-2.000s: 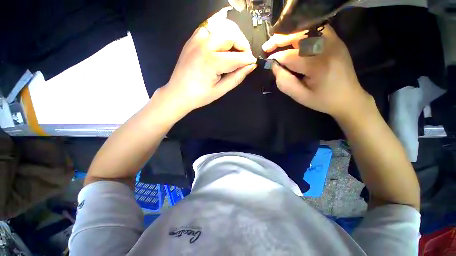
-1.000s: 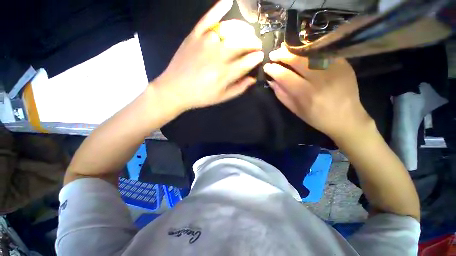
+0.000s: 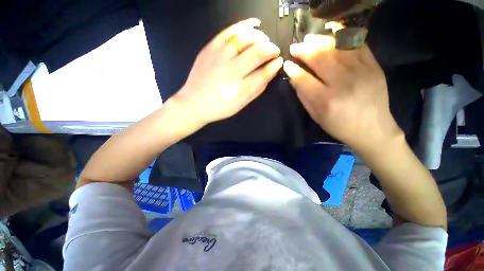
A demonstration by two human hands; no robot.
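The black garment panel [image 3: 244,124] lies across the middle of the table and over its front edge. My left hand [image 3: 231,71] rests on it, thumb and forefinger pinched together left of the needle area. My right hand [image 3: 339,84] rests on it from the right, its fingertips almost meeting the left ones. A tiny dark bit shows just below the fingertips; what they hold is hidden. The presser foot area [image 3: 285,8] of the sewing machine is just above the fingertips, partly cut off by the top edge.
A dark machine part [image 3: 342,8] hangs above my right hand. Orange-yellow tape [image 3: 36,106] crosses the white table [image 3: 101,87] at left. Grey-white cloth [image 3: 439,124] hangs at right. A blue basket [image 3: 151,197] is below. Brown cloth [image 3: 34,169] shows at far left.
The small black and pale piece seen earlier between my fingertips is now out of sight. The machine head sits higher in view than one second ago. Both hands stay close together on the panel.
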